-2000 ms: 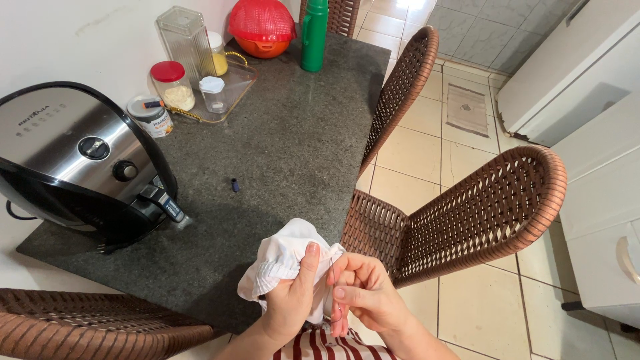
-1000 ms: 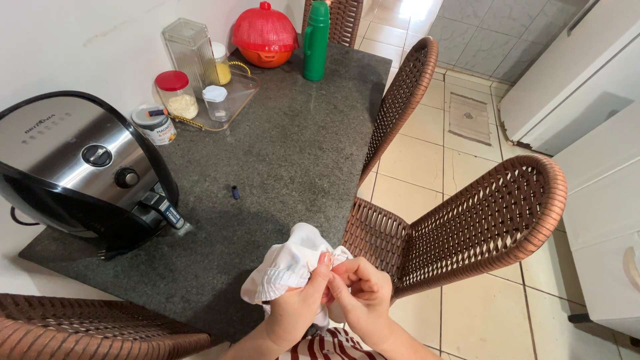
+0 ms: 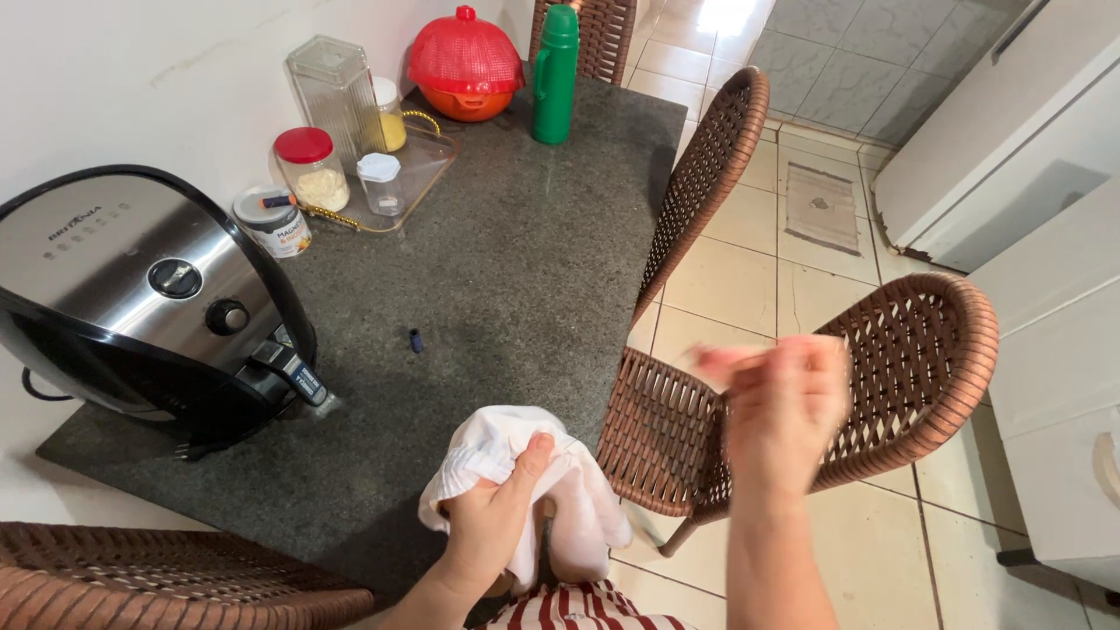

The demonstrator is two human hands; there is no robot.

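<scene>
A white cloth garment (image 3: 577,499) with a gathered edge is bunched in my left hand (image 3: 494,516), thumb on top, at the table's near edge. Away to the right, above the woven chair, my right hand (image 3: 783,402) is raised and blurred by motion. Its fingers look pinched together, but whether something thin is between them cannot be made out. On the dark stone table (image 3: 490,289) lies a small dark blue cylindrical piece (image 3: 416,340), beyond the cloth and to its left.
An air fryer (image 3: 175,297) stands at the left. Toward the back are lidded jars (image 3: 312,171), a clear tray (image 3: 429,162), a red and orange plastic container (image 3: 466,66) and a green thermos bottle (image 3: 555,79). Woven chairs (image 3: 910,376) flank the table.
My right hand has moved away from the cloth, up and to the right. Earlier both hands were together at the cloth. My left hand still holds it.
</scene>
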